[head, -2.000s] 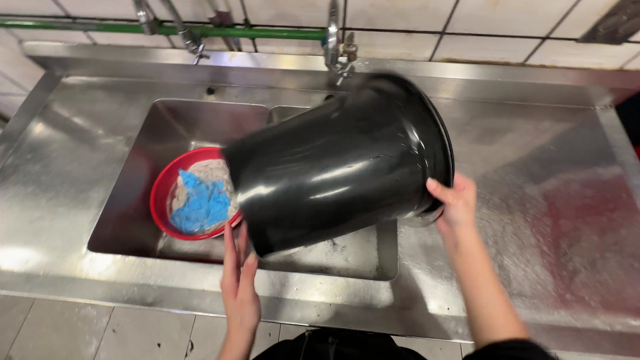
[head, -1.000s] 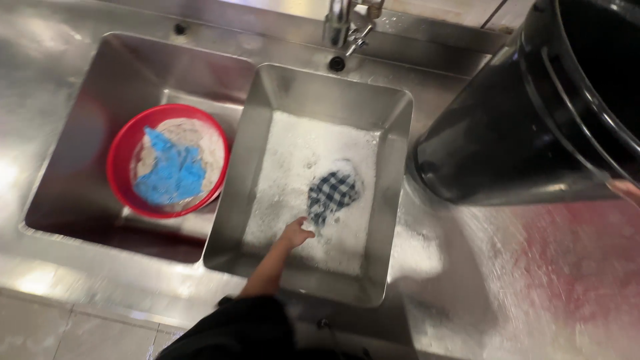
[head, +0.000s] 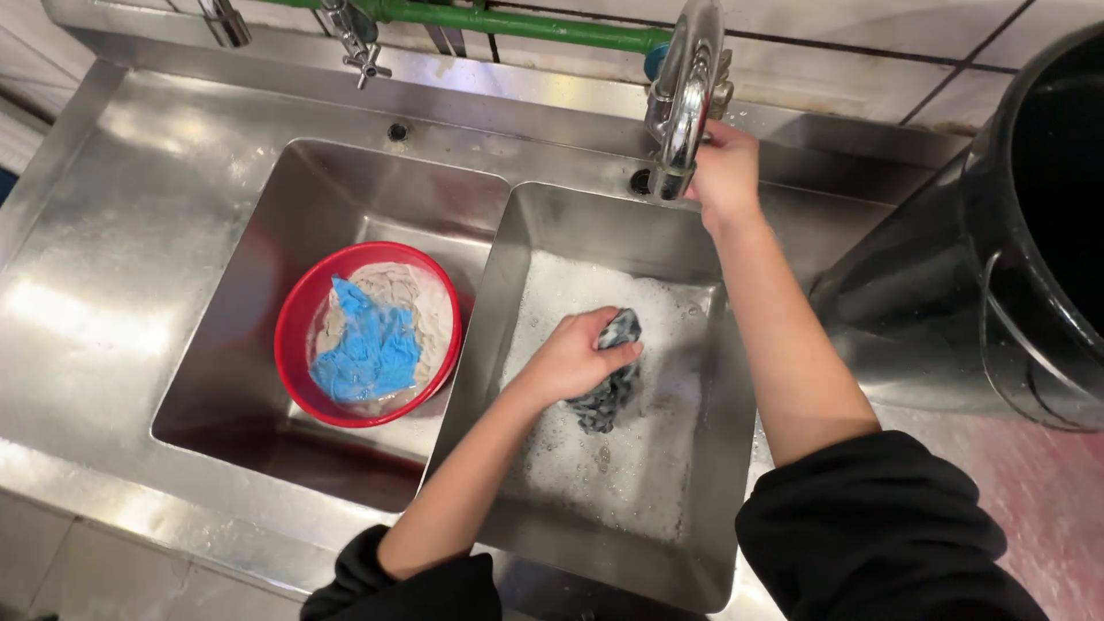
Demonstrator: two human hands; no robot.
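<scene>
My left hand [head: 573, 358] grips a bunched black-and-white checked cloth [head: 608, 397] over the right sink basin [head: 552, 535], whose bottom is covered with suds. Behind the chrome faucet [head: 690, 95], my right hand [head: 727, 172] reaches to the tap fitting at the back wall; its fingertips are partly hidden, so its hold cannot be told. In the left basin [head: 241, 379] sits a red plastic bowl [head: 297, 379] with a wet blue cloth [head: 366, 349] lying on pale cloth in it.
A large black plastic bucket [head: 914, 285] with a wire handle lies tilted on the steel counter at the right. A second tap [head: 358, 43] and a green pipe [head: 517, 26] run along the tiled wall. Bare steel drainboard [head: 129, 285] extends to the left.
The bucket, earlier held in both hands over the sink, rests at the right. My left hand has taken hold of the checked cloth, and my right hand has moved to the tap.
</scene>
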